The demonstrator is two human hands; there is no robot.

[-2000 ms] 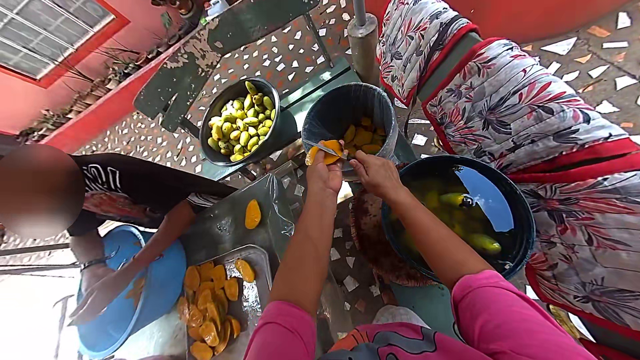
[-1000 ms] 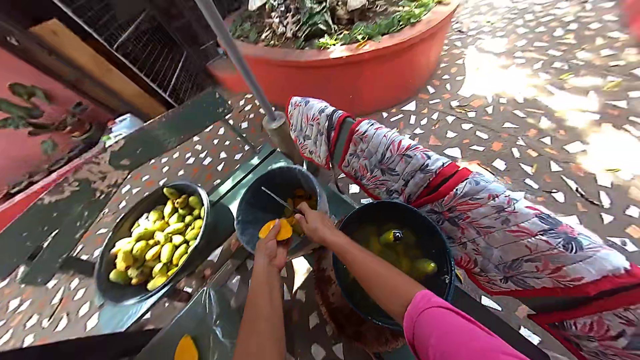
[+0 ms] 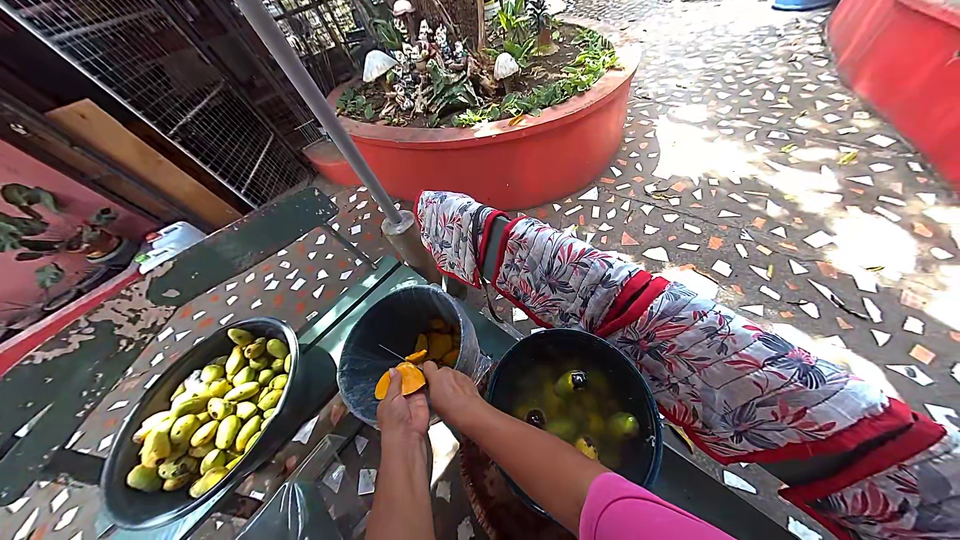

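My left hand holds a piece of orange mango flesh over the near rim of a plastic-lined bucket. Against the mango is my right hand, closed on a knife whose thin blade points up and left. Orange mango pieces lie inside the lined bucket. To its right, a dark bucket of water holds several green mangoes. On the left, a wide black basin is heaped with yellow-green mangoes.
A floral cloth drapes over a bar beyond the water bucket. The buckets stand by a green bench. A grey pole rises behind, before a red round planter. Clear plastic lies at the lower edge.
The view has swung far toward the planter, so the other person, blue tub and tray of slices have left it. The knife was apart from the mango piece one second ago and now meets it.
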